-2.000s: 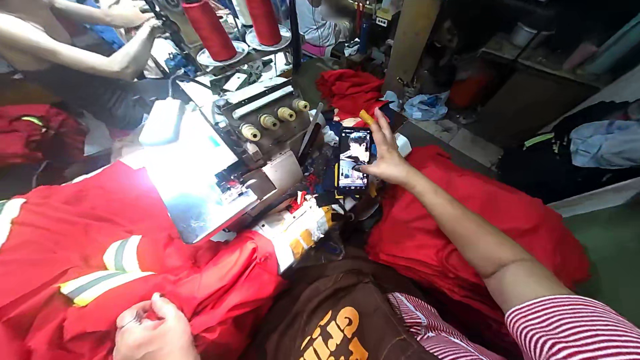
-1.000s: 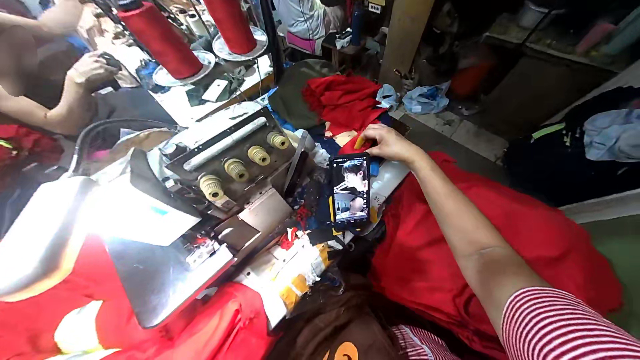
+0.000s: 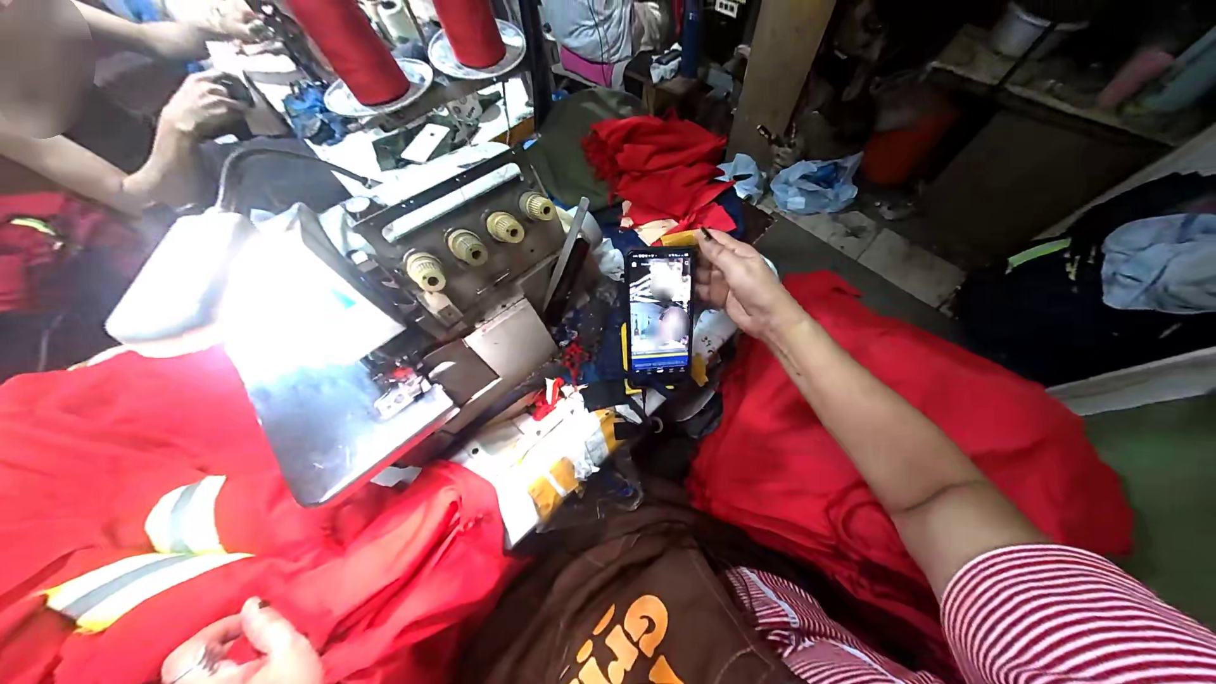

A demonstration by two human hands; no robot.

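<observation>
My right hand (image 3: 746, 285) is at the right edge of an upright smartphone (image 3: 659, 318) with a lit screen; its fingertips touch the phone's side, and whether they grip it is unclear. At the bottom left, my left hand (image 3: 242, 651) rests on red fabric (image 3: 361, 570) with silver and yellow reflective strips (image 3: 152, 575); its lower part is cut off by the frame. Between the hands stands an industrial sewing machine (image 3: 484, 247) with several cream tension knobs, its metal plate (image 3: 351, 437) glaring under a lamp (image 3: 180, 275).
Red thread cones (image 3: 356, 47) stand behind the machine. Another person's hand (image 3: 204, 104) is at the upper left. A red cloth heap (image 3: 912, 408) lies under my right arm, and more red cloth (image 3: 655, 166) sits behind the phone. Plastic bags (image 3: 817, 183) lie beyond.
My left hand, out of view one second ago, shows again at the bottom left on the red fabric. My right hand stays beside the phone.
</observation>
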